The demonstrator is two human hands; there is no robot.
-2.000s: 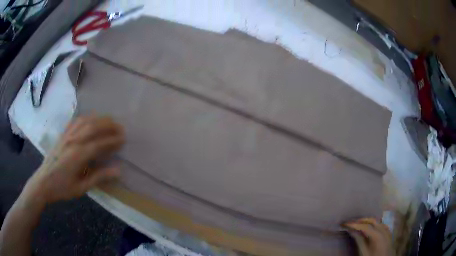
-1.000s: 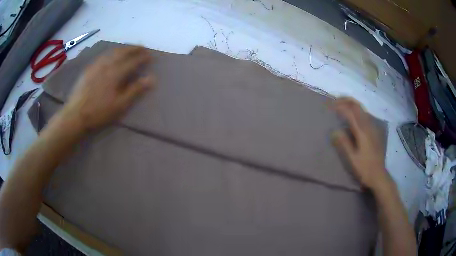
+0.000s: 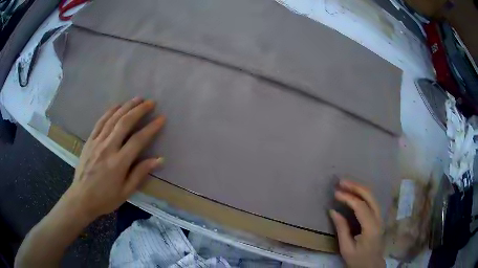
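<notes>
A large grey-brown garment panel [image 3: 251,136] covers most of the board, with a long dark fold line running across it from upper left to right. A tan guide strip [image 3: 236,219] lies along the panel's near edge and shows below it. My left hand [image 3: 112,152] lies palm down on the panel's near left part, fingers spread, thumb by the near edge. My right hand [image 3: 357,222] rests at the near right corner of the panel, fingers bent, thumb apart. It cannot be told whether its fingertips pinch the cloth.
Red scissor handles [image 3: 72,7] are cut off at the top left. A dark looped fabric strip [image 3: 35,57] lies left. A grey pointed plate [image 3: 432,99], crumpled white scraps [image 3: 461,141] and a red item [image 3: 439,57] lie right. A pale patch [image 3: 405,199] sits on scorched cover.
Both hands have moved from the panel's far part to its near edge. The panel appears higher in view, and the tan strip shows along more of its near edge.
</notes>
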